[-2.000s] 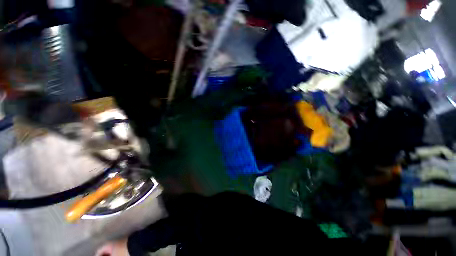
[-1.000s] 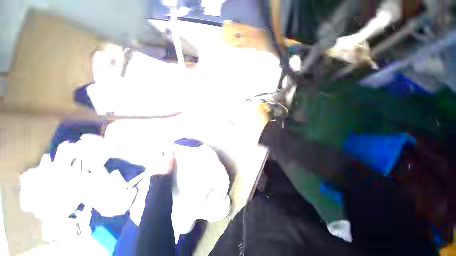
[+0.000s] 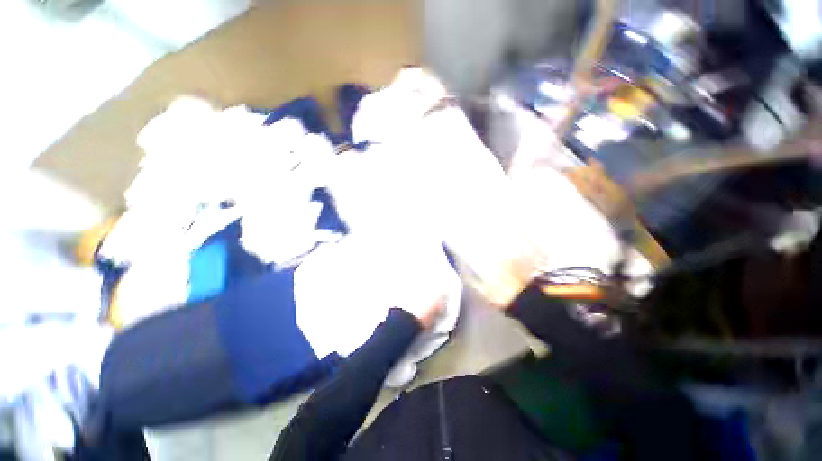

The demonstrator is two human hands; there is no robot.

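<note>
A white garment piece (image 3: 360, 293) lies over the right end of the long charcoal padded board (image 3: 167, 365), beside a navy band of cloth (image 3: 266, 338) around the board. My left hand (image 3: 434, 313) is at the white piece's right edge; its fingers are blurred and I cannot tell whether it grips. My right hand (image 3: 514, 277) is to the right, over the bright table, washed out by glare. The iron's orange handle (image 3: 575, 291) lies just right of it; I cannot tell whether they touch.
A heap of white and navy garments (image 3: 234, 171) lies behind the board, with a light-blue block (image 3: 208, 270) in it. A brown cardboard sheet (image 3: 333, 45) stands behind. Bright white layers (image 3: 559, 207) lie at the right.
The view has swung left from the blue crate and floor to the padded board. Both hands now show near the white piece and the iron. The iron appears further right than one second ago.
</note>
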